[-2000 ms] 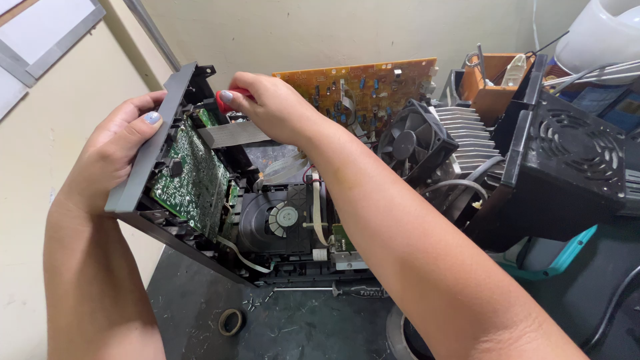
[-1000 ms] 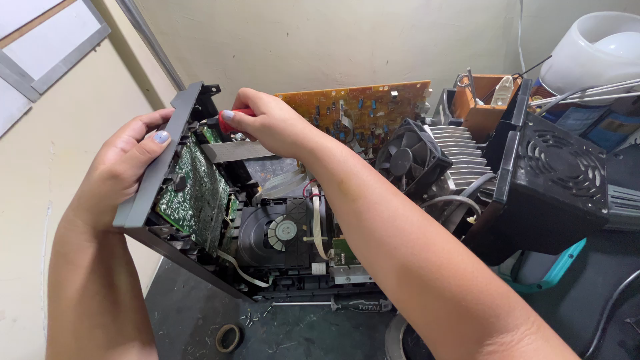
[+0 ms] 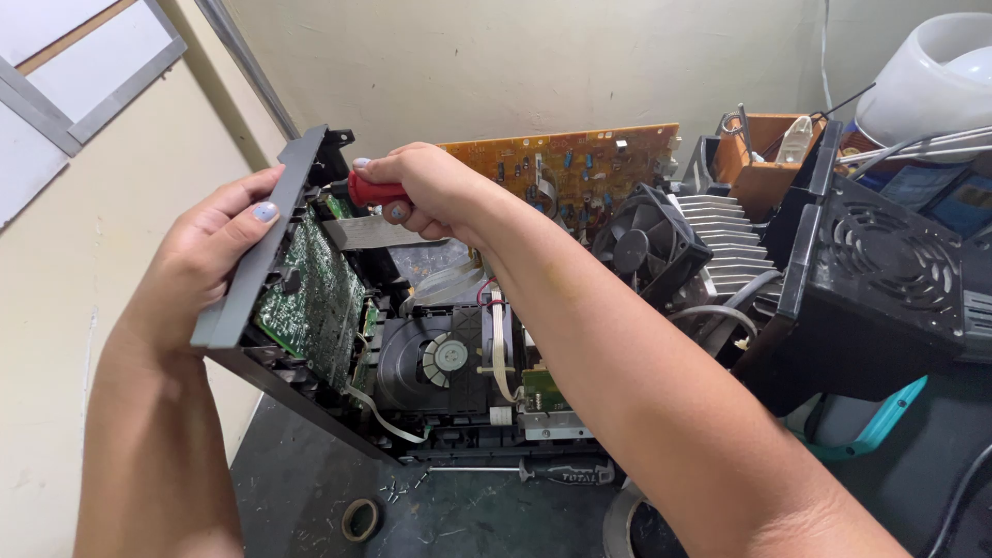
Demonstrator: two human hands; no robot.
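My left hand (image 3: pixel 225 240) grips the grey front panel (image 3: pixel 260 256) of an opened electronic unit, thumb on its face edge. My right hand (image 3: pixel 422 190) is closed on a red screwdriver handle (image 3: pixel 376 190), whose tip end points at the panel's upper inner side; the tip itself is hard to make out. A green circuit board (image 3: pixel 314 302) is fixed behind the panel. A flat grey ribbon cable (image 3: pixel 387 232) runs from it beneath my right hand. Lower in the chassis sits a disc mechanism (image 3: pixel 446 356) with a round clamp.
An orange-brown circuit board (image 3: pixel 573 167) stands behind, beside a black fan (image 3: pixel 635 248) and a finned heatsink (image 3: pixel 728 240). A black vented housing (image 3: pixel 883 263) is at right. In front lie a Total screwdriver (image 3: pixel 566 470), several screws (image 3: pixel 395 491) and a tape roll (image 3: pixel 360 519).
Both hands keep their holds on the panel and the red handle. The view has shifted slightly; nothing else has plainly changed.
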